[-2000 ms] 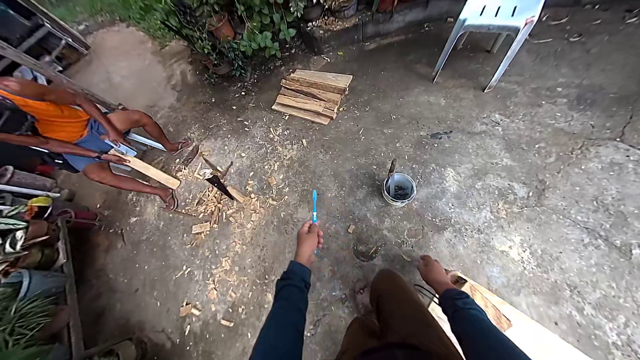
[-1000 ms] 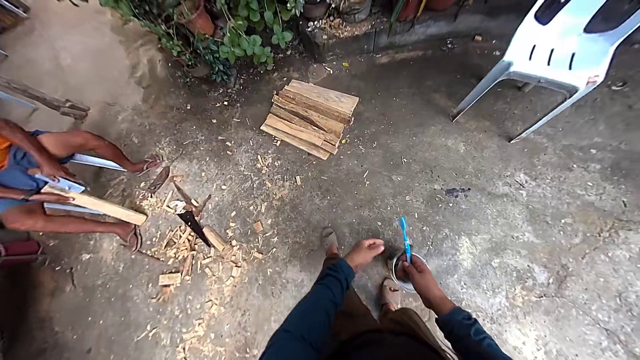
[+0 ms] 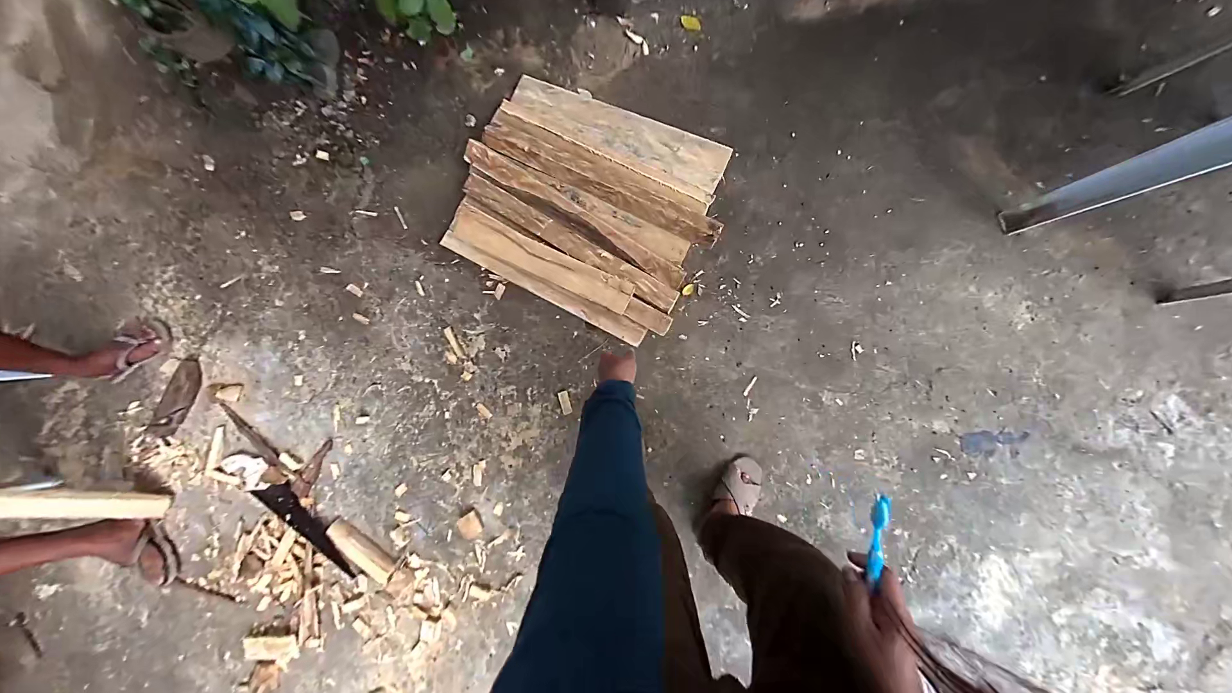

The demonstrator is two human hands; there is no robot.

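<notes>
My left hand (image 3: 617, 366) reaches out at the near edge of a stack of rough wooden boards (image 3: 587, 207) on the concrete floor; its fingers are mostly hidden, and I cannot tell whether it touches the wood. At the lower right, my right hand (image 3: 884, 611) holds a blue toothbrush-like brush (image 3: 877, 539) upright. Dark strands or blur lie beside that hand, too unclear to name.
At the left are a co-worker's feet (image 3: 154, 553) in sandals and a light board (image 3: 82, 505). Near them lie a machete-like blade (image 3: 303, 527), a wooden piece (image 3: 361, 551) and wood chips (image 3: 269, 568). Chair legs (image 3: 1116, 178) stand at the right; plants (image 3: 279, 48) grow at top left.
The blue brush was in my left hand two seconds ago and is now in my right. My left hand has moved out to the board stack. The view has shifted toward the stack.
</notes>
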